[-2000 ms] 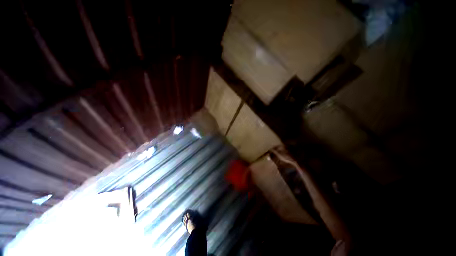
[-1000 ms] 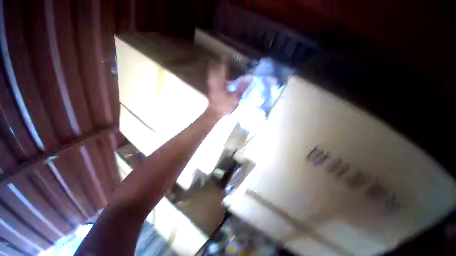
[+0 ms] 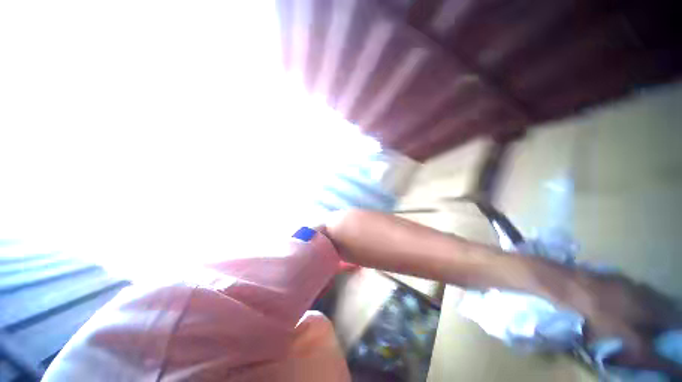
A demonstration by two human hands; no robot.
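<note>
My left arm reaches from a pink sleeve to the right. My left hand [image 3: 624, 310] is dark and motion-blurred over crinkled white and clear plastic [image 3: 527, 321] among the cartons; whether its fingers hold the plastic is unclear. The plastic lies beside a large tan carton [image 3: 636, 168]. An open carton with mixed small contents [image 3: 389, 336] is at the bottom centre. My right hand is not identifiable; a peach-coloured shape at the lower centre is too blurred to name.
The red-brown ribbed wall [image 3: 449, 89] rises behind the cartons. Glare washes out the upper left. Corrugated metal floor [image 3: 52, 291] shows at the left edge. Another tan carton [image 3: 452, 175] stands near the wall. My pink shirt fills the lower left.
The view has swung, bringing my shirt and the bright glare into frame. My left arm now extends rightward; its hand remains at the plastic. The carton with printed marks is no longer recognisable.
</note>
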